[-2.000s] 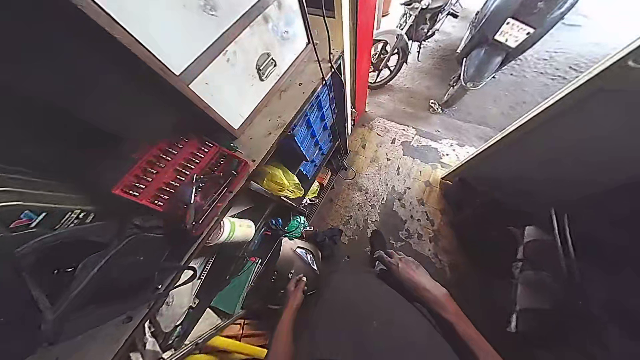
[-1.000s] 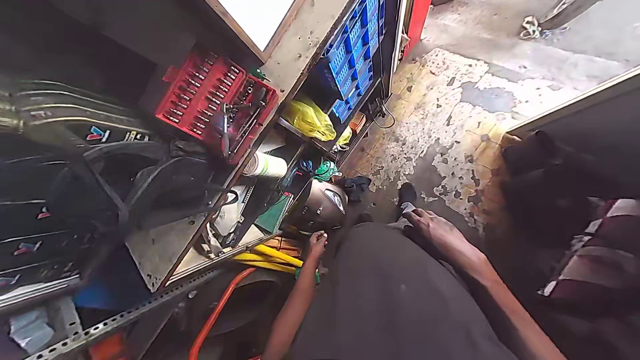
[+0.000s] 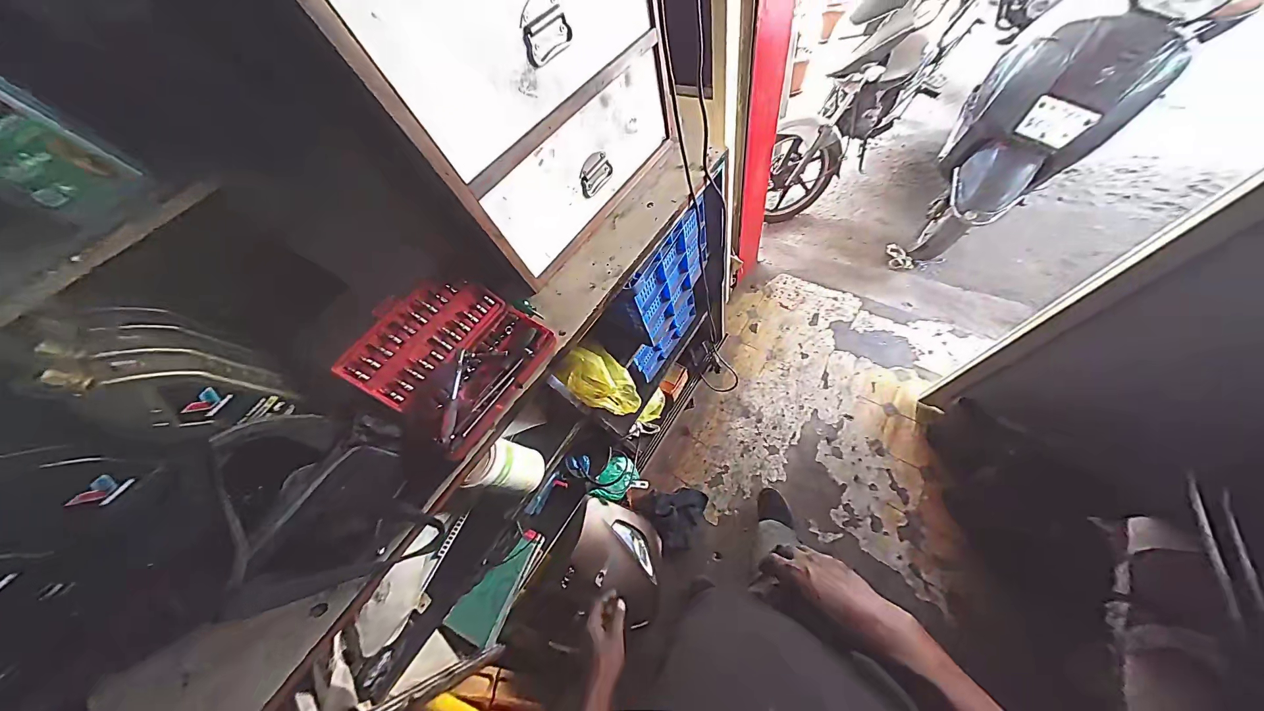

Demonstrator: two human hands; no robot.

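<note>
My left hand (image 3: 606,624) hangs low near the front of a brown motorcycle helmet (image 3: 592,563) beside the shelf; its fingers are curled, and whether it holds anything is not clear. On the right, my right hand (image 3: 805,578) is over my leg, with its fingers bent down against something greyish that is too small to name. A shoe (image 3: 773,506) shows just beyond it. An open red socket set case (image 3: 420,346) with bits and a ratchet lies on the bench to the left.
White drawers (image 3: 573,148) stand on the bench above blue bins (image 3: 671,286). A yellow plastic bag (image 3: 597,380), a white-and-green roll or tub (image 3: 512,466) and a dark cloth (image 3: 676,515) are along the shelf. Outside the doorway are a scooter (image 3: 1066,109) and a motorcycle (image 3: 839,128).
The view has swung up toward the doorway since one second ago, bringing the scooter back into view. Both hands remain low, left by the helmet and right over the leg.
</note>
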